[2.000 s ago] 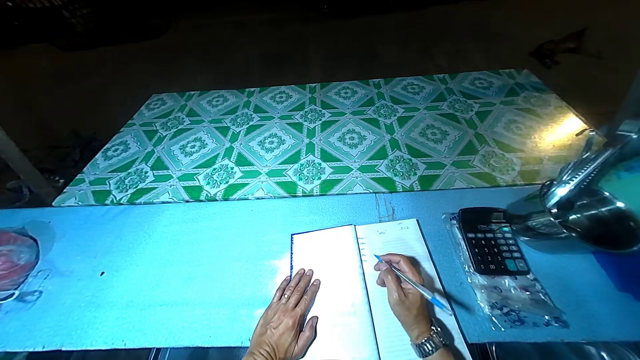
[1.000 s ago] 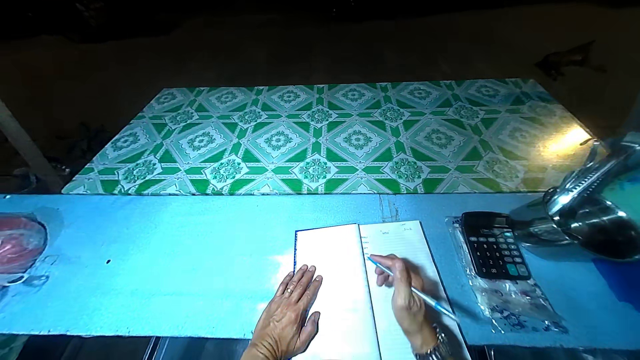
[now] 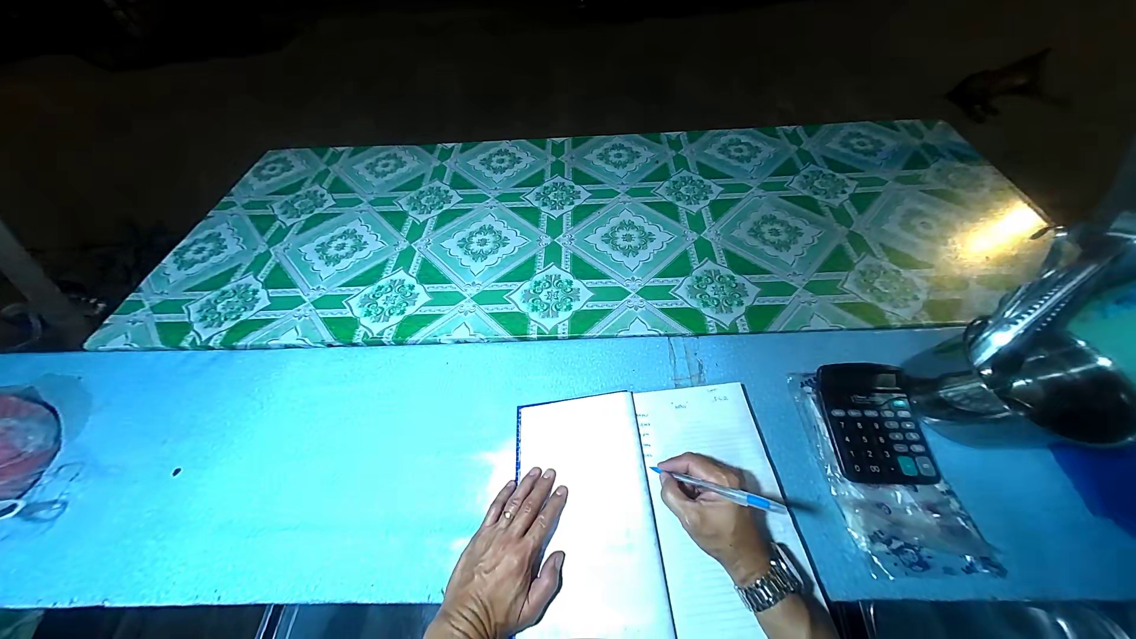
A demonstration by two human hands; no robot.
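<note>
An open ruled notebook point(image 3: 586, 515) lies on the blue tabletop, its left page blank and its right page bearing some handwriting near the top and along the inner margin. My right hand point(image 3: 714, 515) grips a blue-and-clear ballpoint pen point(image 3: 737, 493), the tip at the right page's inner margin just below the written lines. A metal-band wristwatch point(image 3: 769, 581) is on that wrist. My left hand point(image 3: 510, 559) rests flat, palm down, across the left page's outer edge, with a ring on one finger. It holds nothing.
Right of the notebook, a black calculator point(image 3: 874, 426) lies on a clear plastic bag point(image 3: 923, 532). Beyond it stands a shiny metal vessel point(image 3: 958, 390). A reddish thing in plastic point(image 3: 27, 444) is at the far left. A green patterned covering point(image 3: 550, 240) spreads over the surface behind the blue tabletop.
The pen tip has moved down the right page's inner margin, with my right hand. My left hand has stayed on the left page.
</note>
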